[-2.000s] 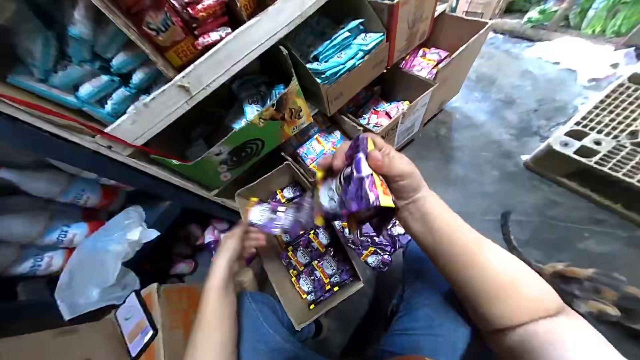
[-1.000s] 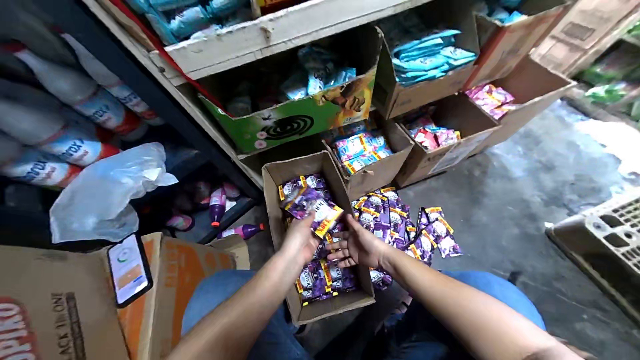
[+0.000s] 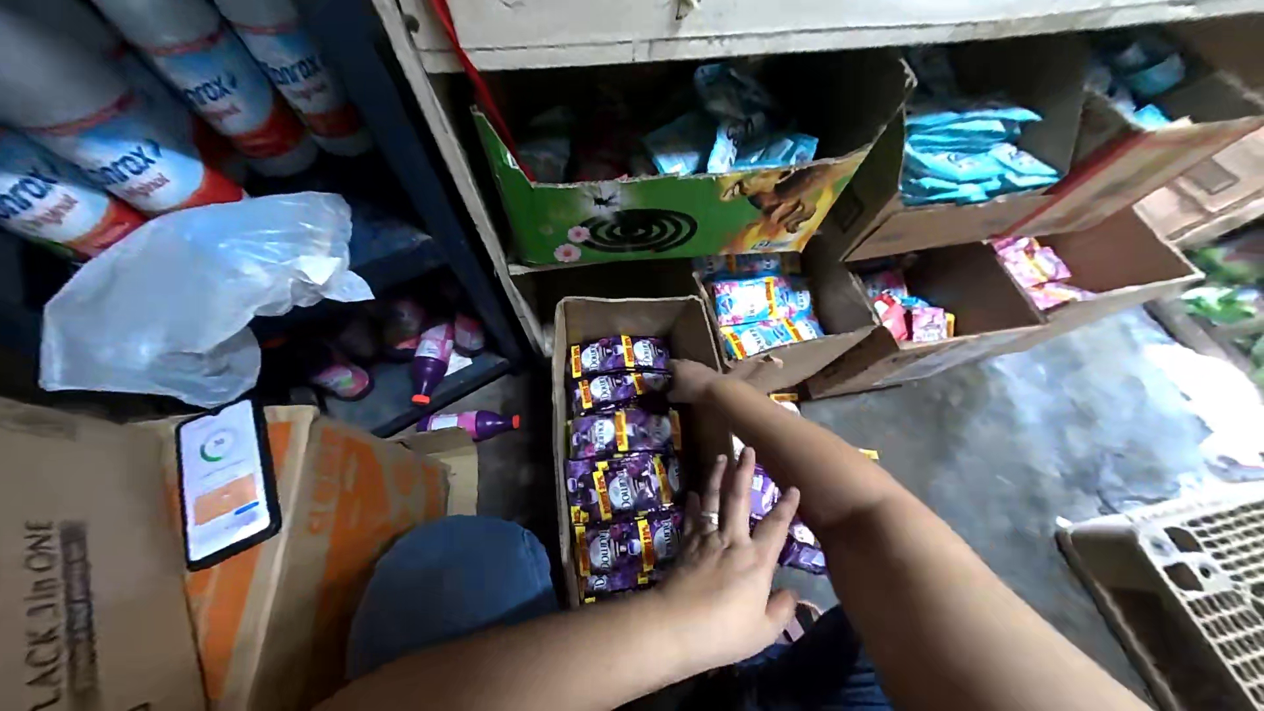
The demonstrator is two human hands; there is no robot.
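Observation:
Purple Downy sachets [image 3: 622,484] lie in rows inside an open, long cardboard box [image 3: 637,311] between my knees. My left hand [image 3: 726,553], a ring on one finger, is spread over the box's near right edge and holds nothing. Reaching across from the right, my right hand [image 3: 696,380] is inside the box by its right wall, at the upper rows of sachets; its fingertips are partly hidden, so a grip cannot be told. More purple sachets [image 3: 802,548] lie on the floor right of the box, partly behind my arms.
Cardboard boxes of blue sachets [image 3: 765,306] and pink sachets [image 3: 1032,267] stand beyond. A green box [image 3: 681,217] sits on the shelf above. At left are a plastic bag [image 3: 207,291], Zonrox bottles [image 3: 227,84] and a phone [image 3: 227,484] on a carton. A plastic crate [image 3: 1185,583] is at right.
Two seconds ago my hands held purple sachets above the box; one second ago both were together over it with sachets. Now my left hand is spread empty and my right hand reaches farther in.

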